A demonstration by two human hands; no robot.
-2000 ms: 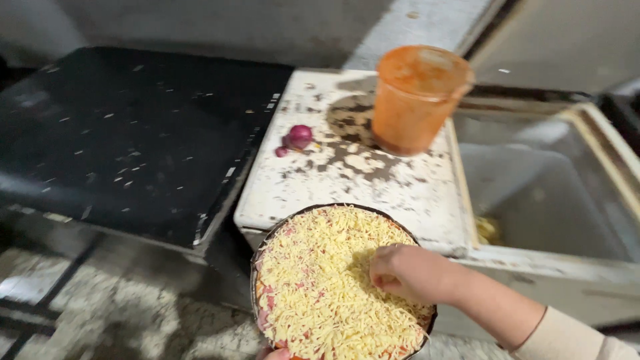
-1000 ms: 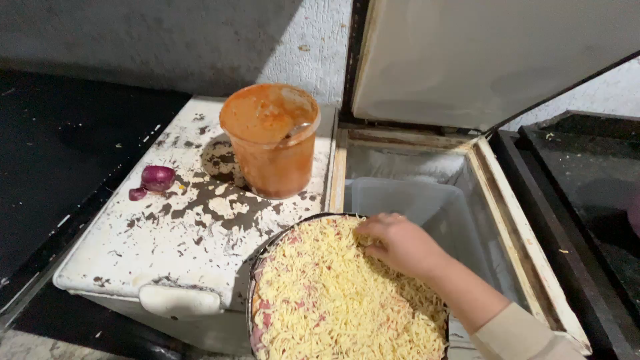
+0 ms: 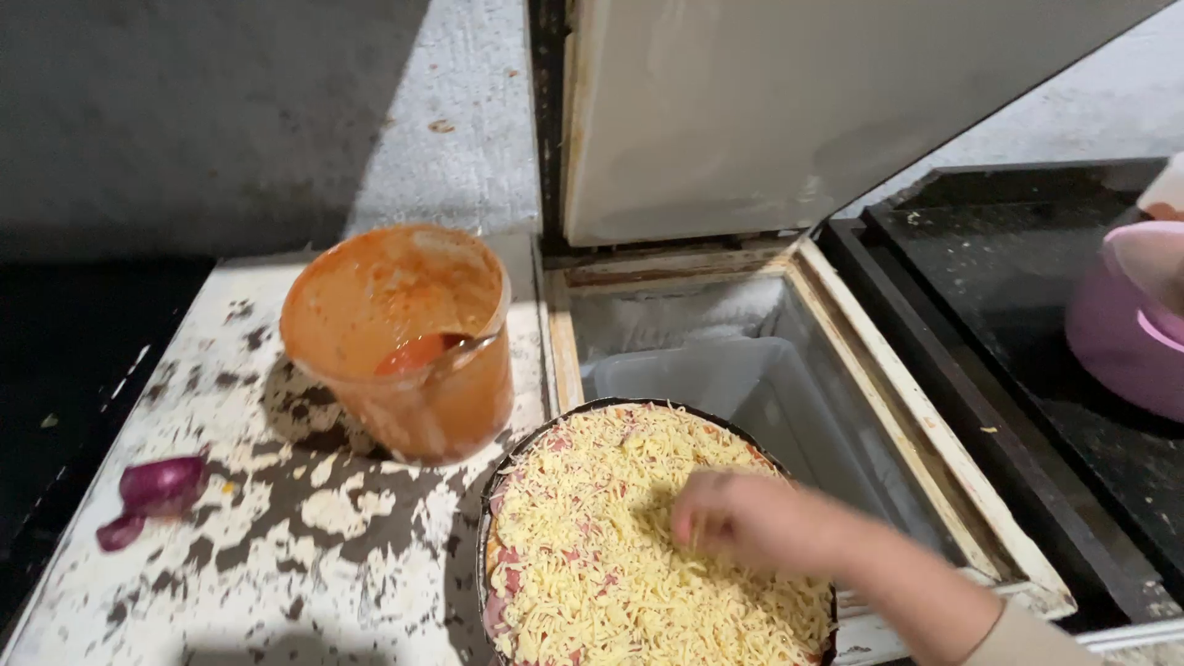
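Note:
A round dark pan [image 3: 484,555] holds a pizza [image 3: 601,555] covered in shredded cheese, with pink pieces like ham showing through at the left. My right hand [image 3: 754,523], blurred, is over the right part of the cheese with its fingers bent down; whether it grips any shreds cannot be told. My left hand is out of view. Behind the pan, an orange-stained plastic bucket [image 3: 444,407] stands on the worn white freezer top, holding some red sauce and a metal utensil [image 3: 462,356]. A piece of red onion [image 3: 162,486] lies to the left.
Right of the bucket, a chest freezer section stands open, its lid [image 3: 703,120] raised, with a translucent plastic container [image 3: 740,379] inside. A dark stone counter [image 3: 999,268] at the right carries a pink tub [image 3: 1119,342]. A black surface [image 3: 83,370] borders the left side.
My right hand has moved from the far edge of the pizza toward its right middle. The view has swung right since the first frame, bringing in the raised lid and pink tub.

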